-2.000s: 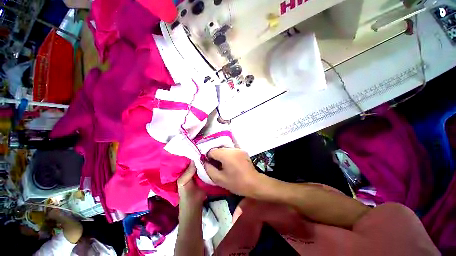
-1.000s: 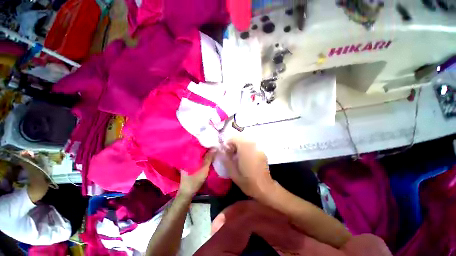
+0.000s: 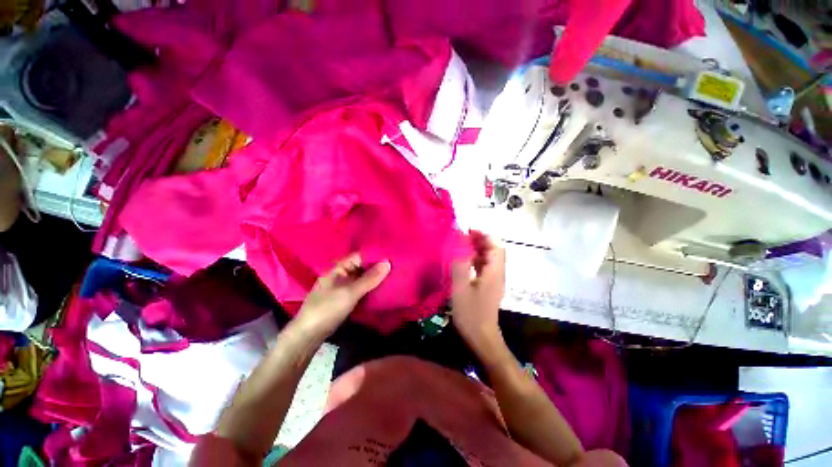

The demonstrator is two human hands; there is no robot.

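The magenta-pink garment (image 3: 347, 201) lies bunched over the front left of the machine table, with white panels (image 3: 438, 150) at its upper right. My left hand (image 3: 345, 285) is at its front edge, thumb and fingers pinching the pink fabric. My right hand (image 3: 478, 274) is at the garment's right edge, slightly blurred, with its fingers curled; whether it grips fabric I cannot tell. The presser foot and needle area (image 3: 497, 190) is just beyond my right hand, with no fabric clearly under it.
The cream-white HIKARI machine head (image 3: 639, 169) fills the right, with a white cloth piece (image 3: 579, 228) under its arm. A thread loop hangs over the table's front edge. Cut strips (image 3: 164, 173) hang at left. A blue basket (image 3: 721, 401) stands lower right; pink and white pieces (image 3: 173, 374) lie lower left.
The view has swung right. The white section at my fingertips has gone from view, and pink fabric is spread there. My hands have moved apart, the right one away from the left.
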